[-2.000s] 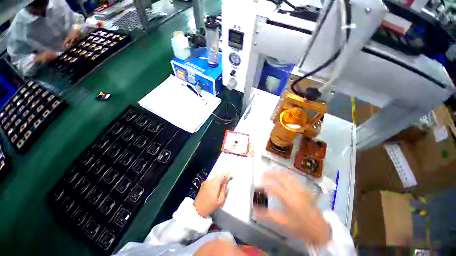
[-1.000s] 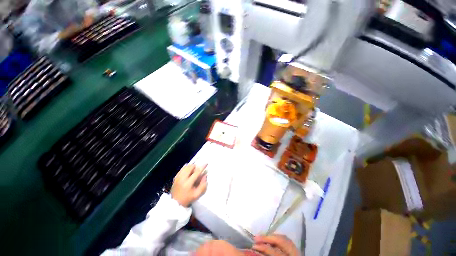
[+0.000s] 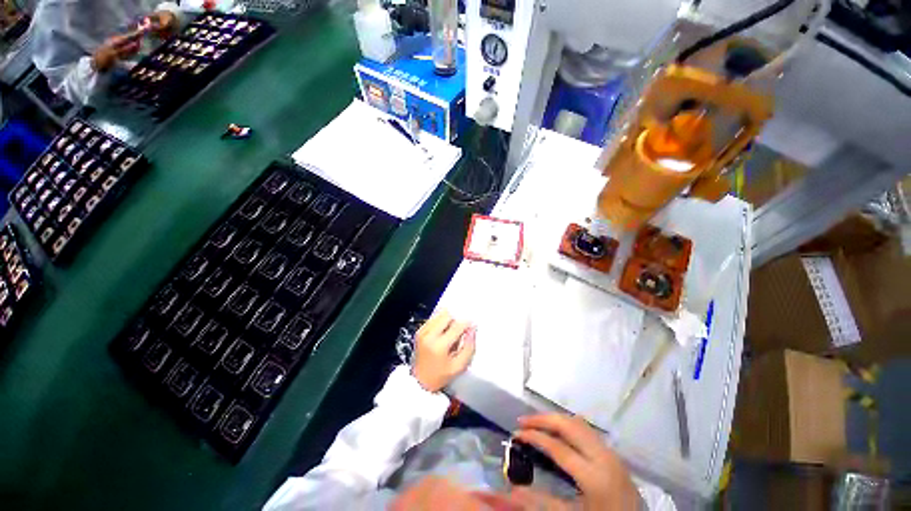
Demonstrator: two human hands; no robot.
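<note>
My right hand (image 3: 587,461) is at the base's front edge, with a small black watch case (image 3: 519,463) with a shiny outline at its fingertips. My left hand (image 3: 443,350) rests at the base's left front edge, fingers curled together; I cannot tell if a tiny piece is between them. The orange-gold press head (image 3: 667,150) stands above the red-brown nests. The left nest (image 3: 587,248) holds a dark, shiny-rimmed part. The right nest block (image 3: 652,283) has a round dark recess.
Pale-topped jig (image 3: 493,241) at the white base's left side; blue pen (image 3: 704,340), tweezers (image 3: 680,413) and crumpled film (image 3: 685,325) at right. Black blister tray (image 3: 250,299), papers (image 3: 375,160) and blue controller (image 3: 412,92) on the bench. Cardboard boxes (image 3: 799,404) right; another person's hands (image 3: 125,42) far left.
The press head has risen, uncovering the left nest. My right hand has moved from over the base to its front edge. The tweezers now show on the base. The camera view has shifted.
</note>
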